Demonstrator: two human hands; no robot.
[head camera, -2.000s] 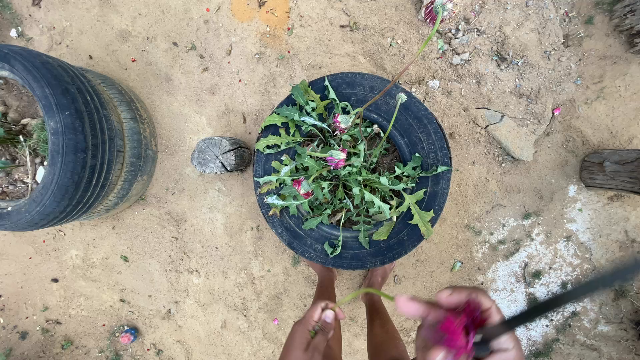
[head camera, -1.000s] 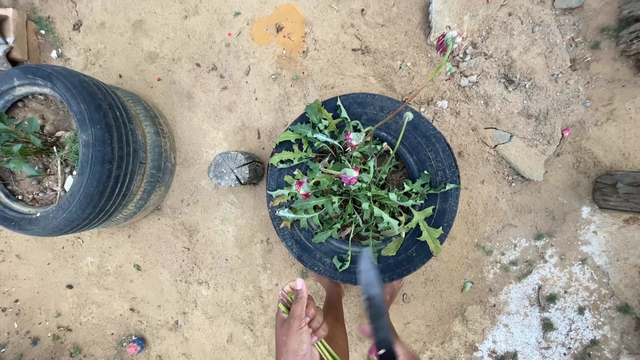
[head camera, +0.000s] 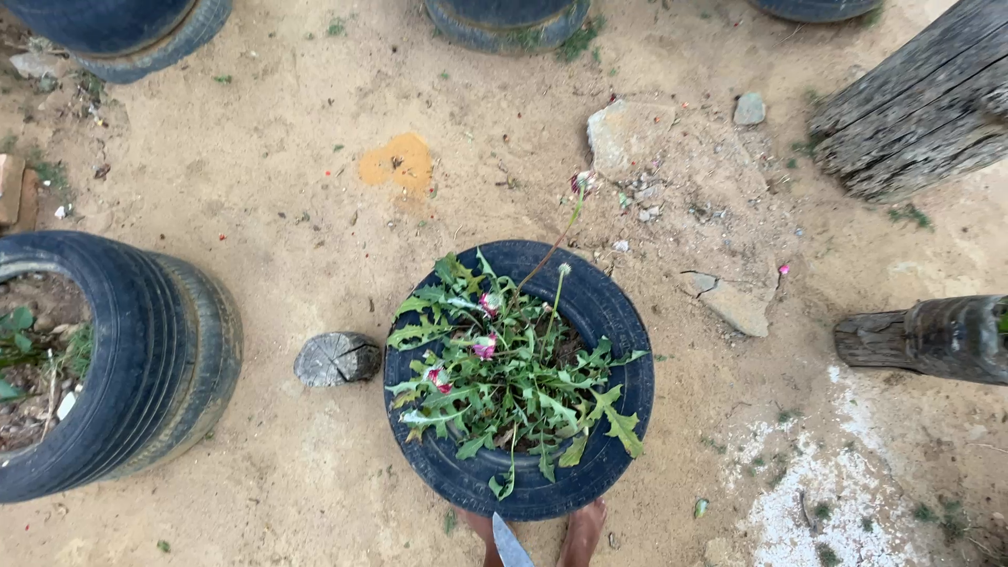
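Observation:
A leafy plant (head camera: 520, 394) with jagged green leaves grows inside a black tire (head camera: 630, 339). Pink-and-white flower heads (head camera: 484, 346) sit among its leaves, and one closed head (head camera: 583, 183) stands out on a long stem past the tire's far rim. A pale bud (head camera: 564, 269) tops a shorter stem. At the bottom edge, the pointed tip of a knife blade (head camera: 510, 543) shows just below the tire, between two bare feet (head camera: 583, 531). Neither of my hands is in the frame; whatever holds the knife is hidden below it.
Stacked tires with soil and plants (head camera: 134, 370) stand at the left. A short wooden stump (head camera: 337, 359) is close to the planter's left side. More tires (head camera: 508, 20) line the far edge. Thick weathered posts (head camera: 913, 102) and broken stone slabs (head camera: 736, 303) lie to the right.
Both hands have dropped out of view, the left last seen with green stems. Only the knife's tip still shows. The view has shifted, showing more ground beyond the planter.

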